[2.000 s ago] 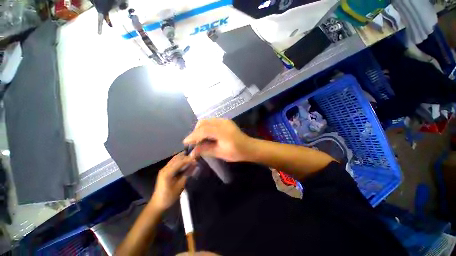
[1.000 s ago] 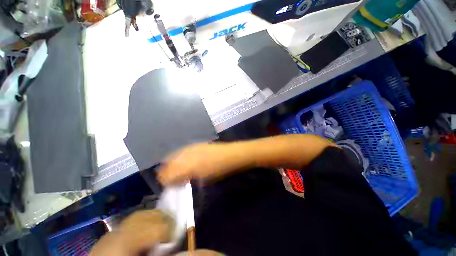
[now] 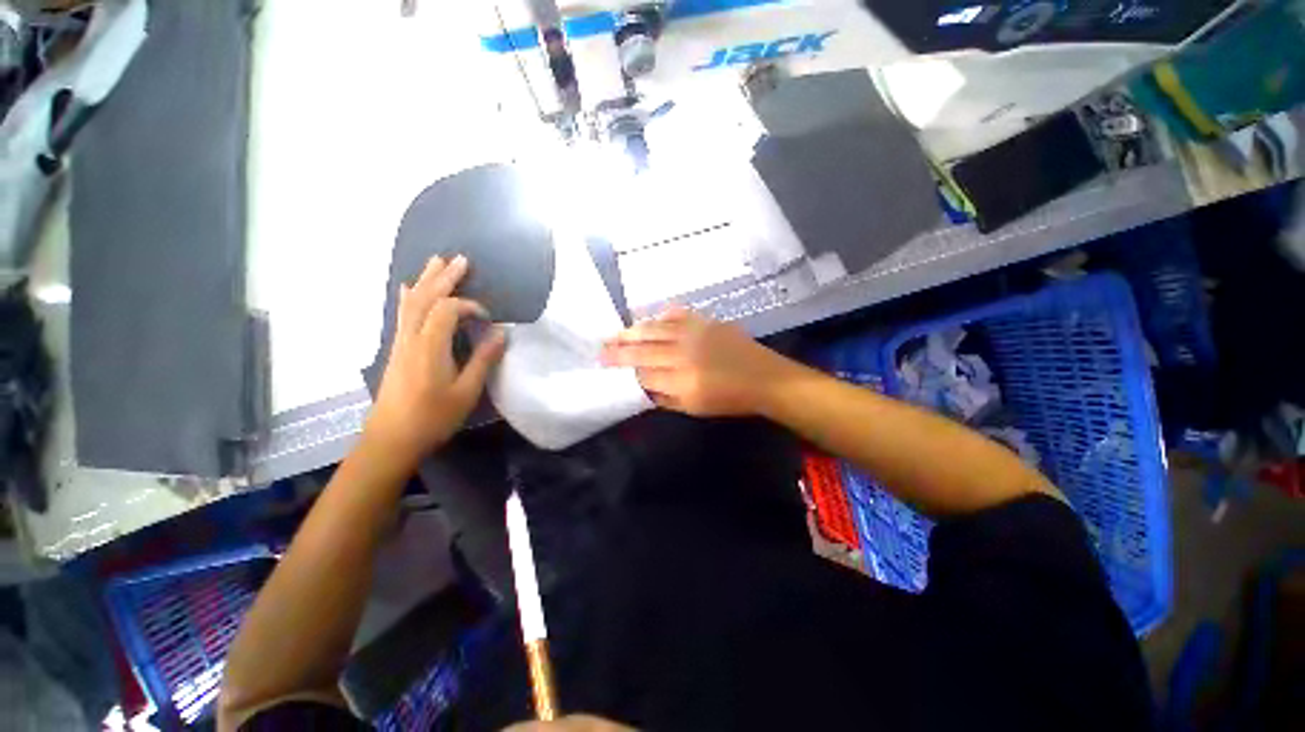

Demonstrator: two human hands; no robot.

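Observation:
A dark grey garment panel (image 3: pixel 480 229) lies on the white table below the needle area, its rounded end under the bright lamp spot. A pale grey-white piece (image 3: pixel 565 386) lies over its right and lower part. My left hand (image 3: pixel 437 350) is on the panel and the pale piece's left edge, thumb and fingers apart; whether it pinches cloth is unclear. My right hand (image 3: pixel 687 360) rests on the pale piece's right edge, fingers together and flat. The presser foot (image 3: pixel 626 136) is partly lost in glare.
A stack of small dark pieces (image 3: pixel 847 165) and a black rectangle (image 3: pixel 1028 169) lie right of the needle. Long dark panels (image 3: pixel 165 243) lie at left. Blue baskets (image 3: pixel 1145 458) stand right and lower left. A white pointed stick (image 3: pixel 525 572) is upright at bottom centre.
The pale piece, blurred near my lap before, now lies on the panel. Both hands have moved up onto the work. The view has shifted, with the machine further right.

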